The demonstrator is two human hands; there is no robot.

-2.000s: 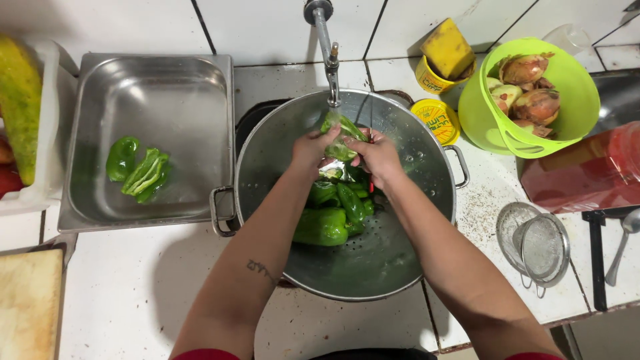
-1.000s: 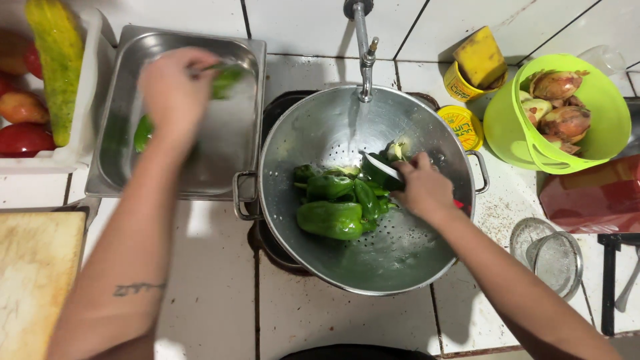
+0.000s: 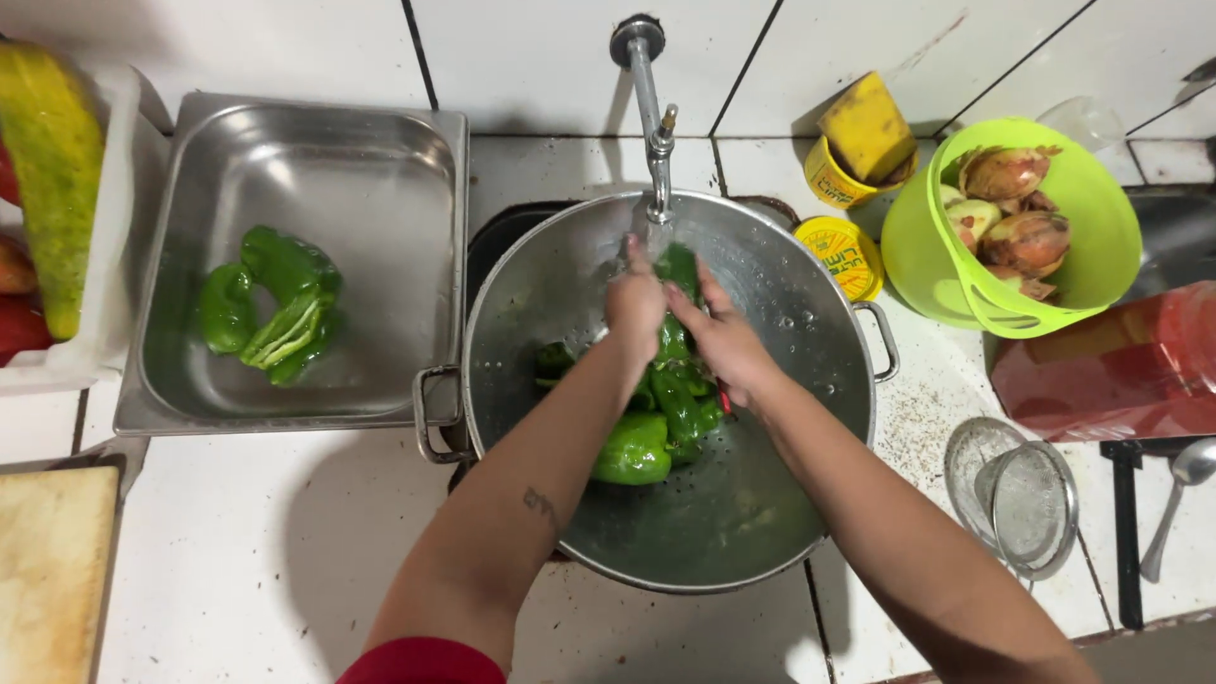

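Under the running tap (image 3: 657,161) both hands meet over a large metal colander (image 3: 760,513). My right hand (image 3: 717,332) is closed around a green bell pepper (image 3: 676,271). Close beside it on the left is my left hand (image 3: 635,299), blurred, its fingers near the water; whether it grips the pepper cannot be told. Below the hands, several green peppers (image 3: 632,451) lie in the colander. A bit of red (image 3: 725,397), perhaps a knife handle, shows by my right palm. Green pepper pieces (image 3: 285,294) rest in a steel pan (image 3: 446,285) on the left.
A white crate (image 3: 119,218) with produce and a cutting board (image 3: 57,560) are at the left. To the right stand a lime-green basket (image 3: 1092,266) of onions, a yellow tub (image 3: 831,180) with a sponge, a yellow lid (image 3: 841,256), strainers (image 3: 1031,508), a red-filled container (image 3: 1111,366) and a spoon (image 3: 1164,522).
My left hand has come back from the steel pan to the tap. My right hand has moved from the colander's right side up under the water. More pepper now lies in the pan.
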